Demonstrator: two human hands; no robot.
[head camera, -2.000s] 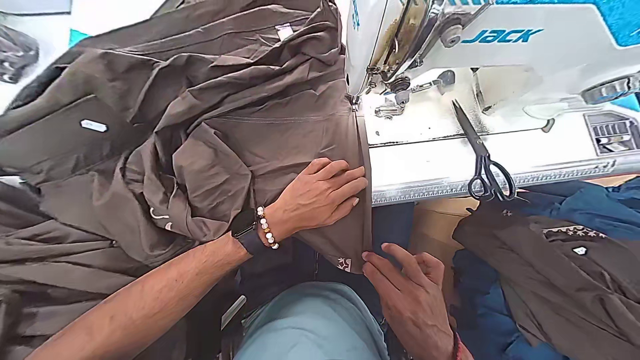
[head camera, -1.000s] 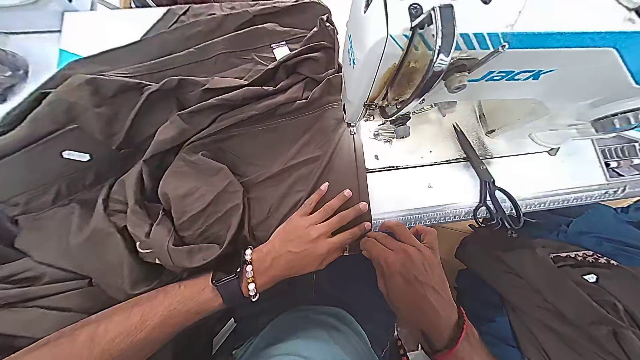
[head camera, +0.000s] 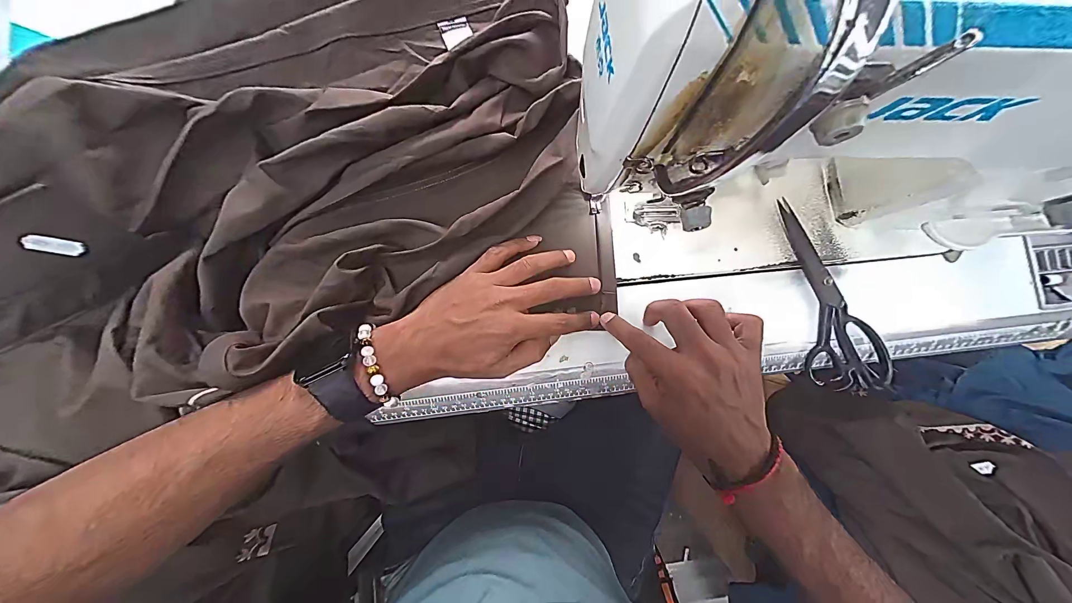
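Observation:
Dark brown fabric (head camera: 360, 167) lies bunched across the left of the sewing table, its straight folded edge running under the needle area of a white Jack sewing machine (head camera: 645, 92). My left hand (head camera: 494, 310) lies palm down on the fabric near that edge, fingers spread, pressing it flat. At the fabric's near corner, my right hand (head camera: 703, 360) touches the edge with its index fingertip, the other fingers curled; nothing shows clearly gripped in it. Black-handled fabric scissors (head camera: 829, 293) rest on the machine bed, to the right of my right hand.
A measuring scale (head camera: 519, 396) runs along the table's front edge. More brown fabric (head camera: 938, 494) with a patterned trim lies at the lower right, beside blue fabric (head camera: 1013, 385). The machine's metal bed plate (head camera: 737, 226) is right of the needle.
The fabric's near end, which hung past the table's front edge, now lies on the table, and the scale there is uncovered. Both hands have moved up toward the needle. The view has come closer.

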